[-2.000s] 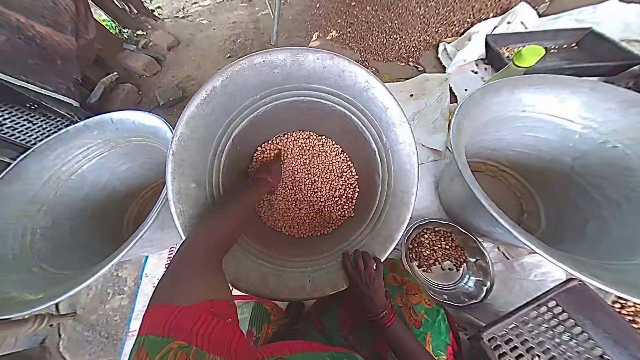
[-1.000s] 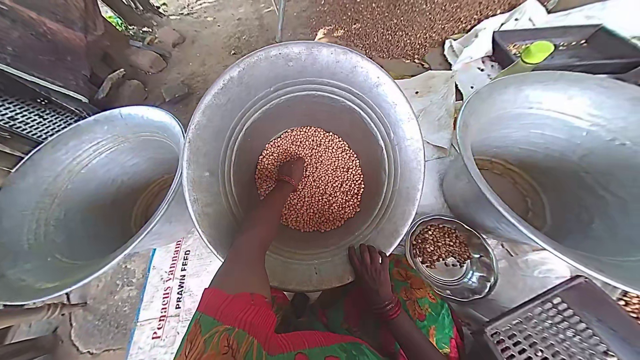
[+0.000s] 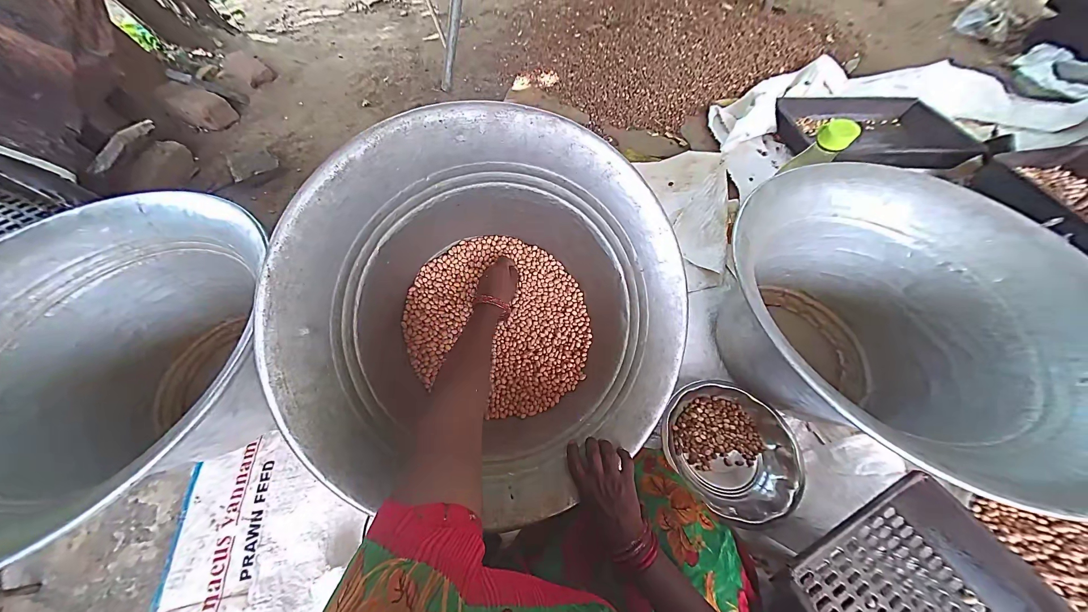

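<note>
A large round metal basin (image 3: 297, 323) stands at the centre, with a layer of small reddish-brown nuts or beans (image 3: 535, 357) at its bottom. My left hand (image 3: 498, 280), with a bangle at its wrist, reaches down into them; its fingers are largely buried, so their grip is hidden. My right hand (image 3: 605, 484) holds the near rim of the basin, fingers curled over the edge. Right beside that hand sits a shiny metal bowl (image 3: 752, 497) partly filled with browner pieces (image 3: 714, 429).
Wide metal basins tilt inward at the left (image 3: 102, 323) and right (image 3: 935, 297). A perforated tray (image 3: 901, 561) lies at the lower right. Dark trays (image 3: 918, 136) and a green-topped object (image 3: 837, 136) are behind. More brown material (image 3: 680, 51) is spread on the ground; a printed sack (image 3: 280, 518) lies lower left.
My left hand has moved from the left part of the nuts to their upper middle. My right hand stays on the near rim.
</note>
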